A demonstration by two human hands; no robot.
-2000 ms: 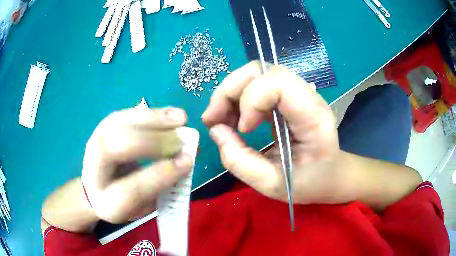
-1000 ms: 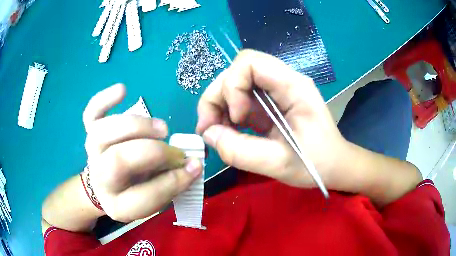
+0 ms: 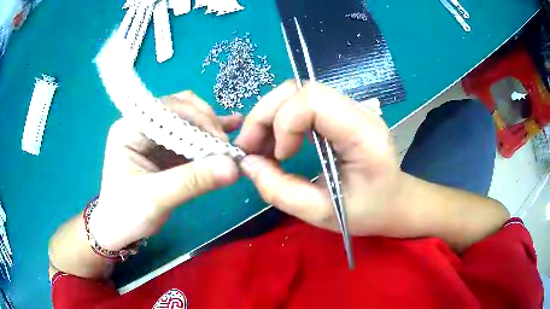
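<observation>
A white watch strap (image 3: 166,128) with rows of small dark holes lies across my left hand (image 3: 175,163), its far part pointing up and left over the table. My left fingers and thumb grip its near end. My right hand (image 3: 325,160) holds silver tweezers (image 3: 331,175) between its fingers, with the two points up over the black mat and apart. My right thumb and fingertip meet at the strap's near end, where a small dark bit shows. What they pinch there is hidden.
A pile of tiny silver parts (image 3: 238,72) lies beyond my hands. The black ribbed mat (image 3: 356,54) is behind my right hand. White straps (image 3: 161,33) lie at the back left, another strap (image 3: 39,114) further left. Spare tweezers (image 3: 455,13) lie at the back right. A red stool (image 3: 512,102) stands right.
The strap has swung from hanging down below my left hand to pointing up and left. My left hand has turned over, and my right fingertips now meet the strap's end. The tweezers' points moved right.
</observation>
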